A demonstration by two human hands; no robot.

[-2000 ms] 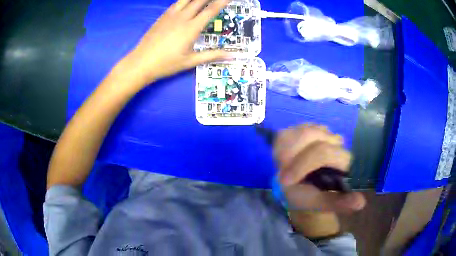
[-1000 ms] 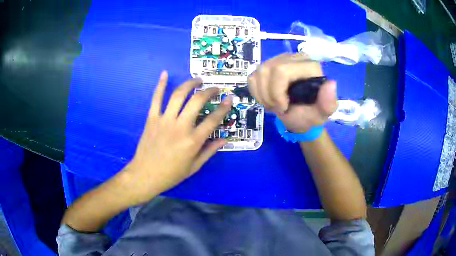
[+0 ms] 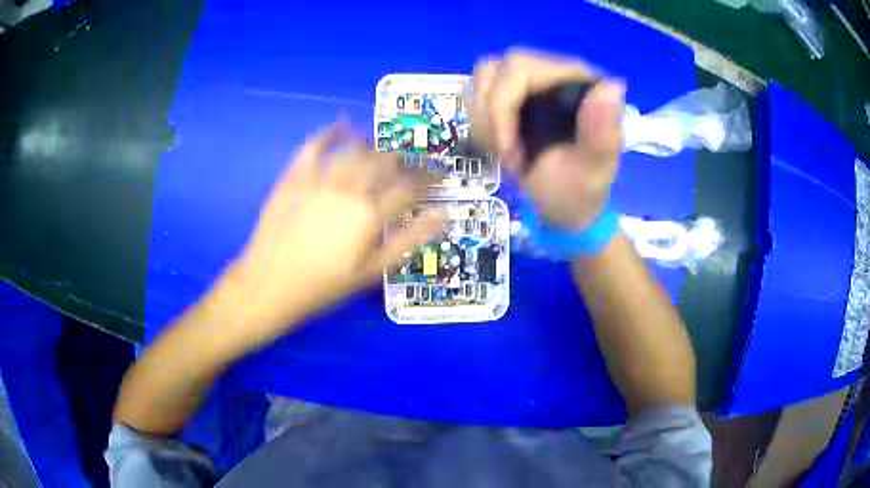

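Two open white housing bases with circuit boards, a far one (image 3: 420, 133) and a near one (image 3: 446, 262), lie end to end on the blue sheet (image 3: 277, 114). My right hand (image 3: 553, 133), with a blue wristband, is closed around a dark handle (image 3: 556, 116) above the far base's right edge. The tool's tip cannot be made out. My left hand (image 3: 334, 210) is blurred, fingers apart, over the left side where the two bases meet. It hides part of both; whether its fingertips touch them is unclear.
Coiled white cables in clear plastic bags, a far one (image 3: 692, 124) and a near one (image 3: 673, 240), lie right of the bases. A separate blue panel (image 3: 811, 238) stands at the right. Dark green belt surface (image 3: 76, 162) shows at the left. A brown carton (image 3: 806, 434) is at lower right.
Both bases now appear lower in the view. My right hand with the dark handle has moved from the near base up to the far base's right side. My left hand has shifted slightly up.
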